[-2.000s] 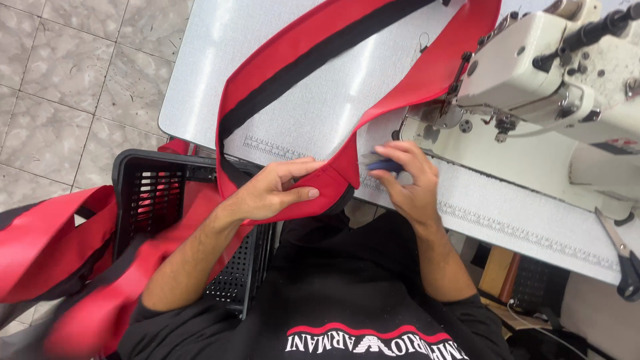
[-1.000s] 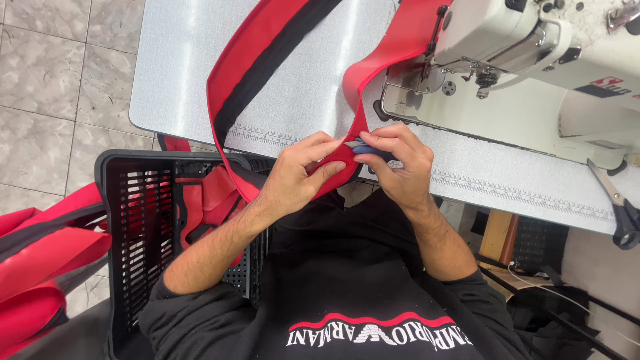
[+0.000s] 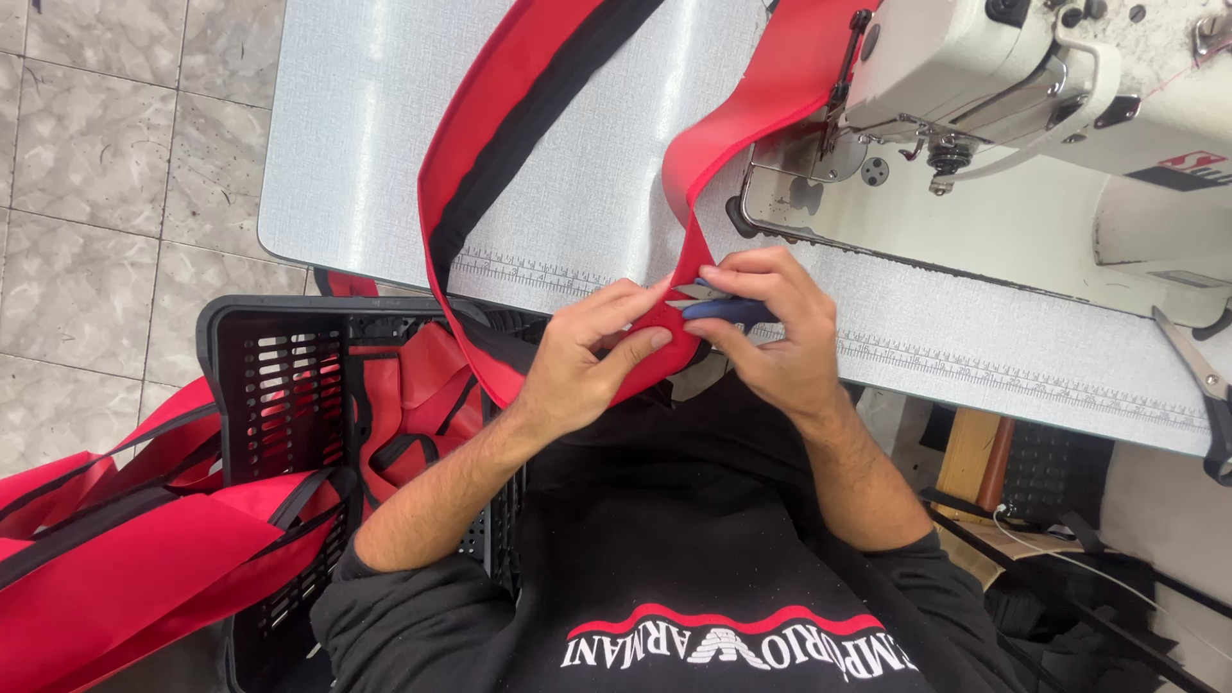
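A long red fabric strip with black edging point(image 3: 520, 96) loops over the table, one end reaching the sewing machine. My left hand point(image 3: 597, 356) pinches a folded part of it at the table's front edge, thumb on top. In my right hand point(image 3: 775, 327) are small blue-handled thread snips point(image 3: 727, 310), held between thumb and fingers. Their metal blades point left and touch or nearly touch the red fabric beside my left fingertips. Whether the blades are cutting a thread cannot be seen.
An industrial sewing machine point(image 3: 1001, 106) stands at the right on the grey table point(image 3: 346, 144), which has a printed ruler along its front. Scissors point(image 3: 1198, 371) lie at the table's right edge. A black plastic crate point(image 3: 289, 308) at lower left holds red pieces, with more red strips point(image 3: 183, 549) draped over it.
My right hand has come together with my left at the fabric, bringing the snips to it. Red strips at the lower left have shifted. The view has moved somewhat.
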